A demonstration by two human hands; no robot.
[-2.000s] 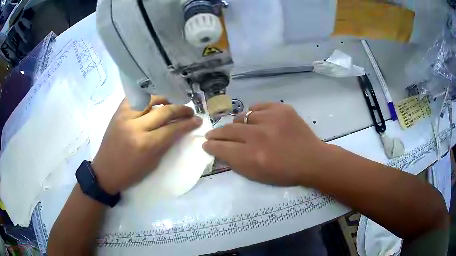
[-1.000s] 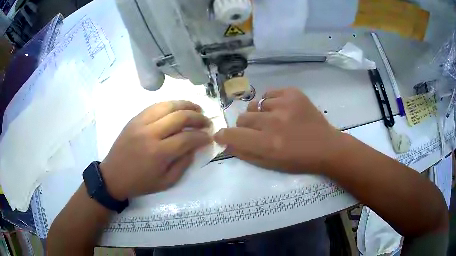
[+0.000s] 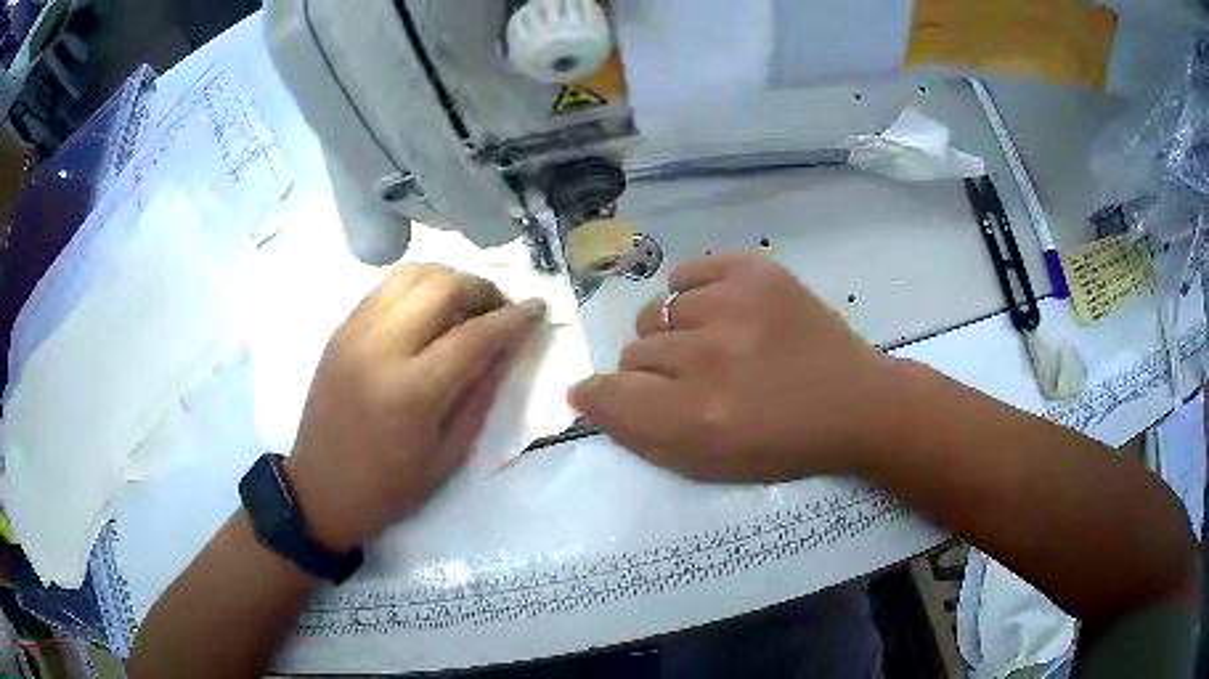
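A cream cut piece (image 3: 548, 385) lies on the bed of the white sewing machine (image 3: 424, 120), its edge by the presser foot and needle (image 3: 541, 246). My left hand (image 3: 404, 385) lies on the piece, fingertips at its edge just in front of the needle; the palm side is hidden. My right hand (image 3: 743, 371) is right of the needle, fingers curled, thumb and fingertips at the right edge of the piece. A round tan part (image 3: 603, 248) sits beside the needle.
A stack of cream pieces (image 3: 113, 358) lies on the left. Black snips (image 3: 1004, 252), a white pen (image 3: 1018, 186) and a yellow note (image 3: 1111, 279) lie at right. Ruler tape (image 3: 597, 564) runs along the front edge. Clear plastic (image 3: 1167, 146) is at far right.
The cream piece has turned and now extends further behind my left hand, with less of it in front. My right hand's fingertips have moved slightly away from the needle. The camera view has shifted.
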